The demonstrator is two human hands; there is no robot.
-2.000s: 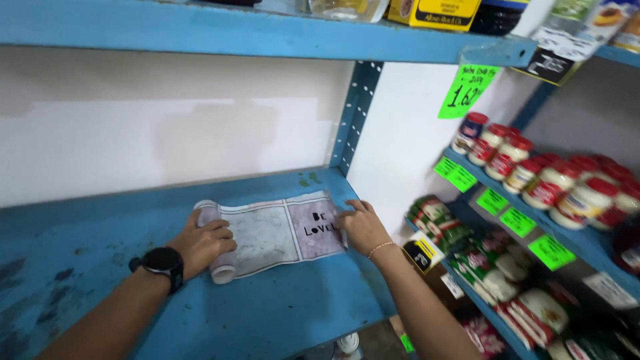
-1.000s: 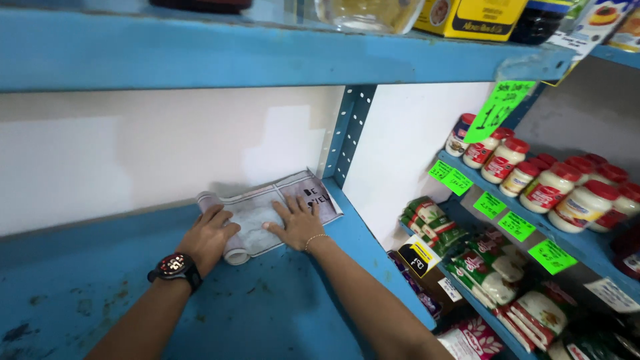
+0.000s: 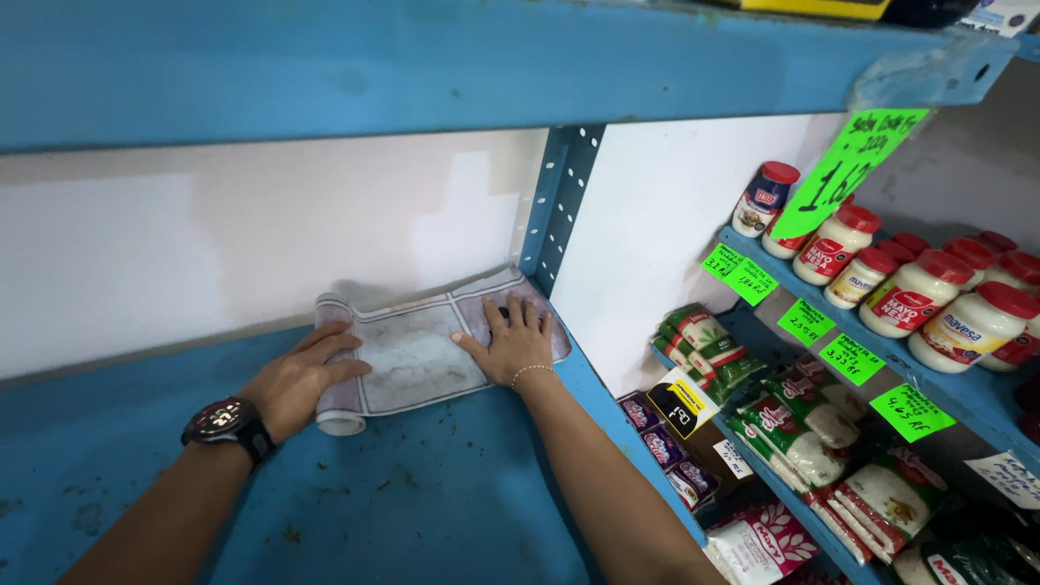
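A partly unrolled sheet of grey patterned shelf liner lies on the blue metal shelf, its far corner against the back wall near the perforated upright. My left hand, with a smartwatch on its wrist, rests on the rolled end, fingers over the roll. My right hand lies spread and flat on the sheet's right panel, covering most of the dark lettering there. A thin bracelet circles my right wrist.
Another blue shelf crosses close above. A perforated upright stands at the back right corner. To the right, shelves hold mayonnaise jars with red lids and bagged goods. A green price tag hangs from the upper shelf's edge.
The sheet now lies against the back wall; two seconds ago it was farther from it. My right hand has gone from the sheet's right edge to flat on its lettered panel. The view has moved closer.
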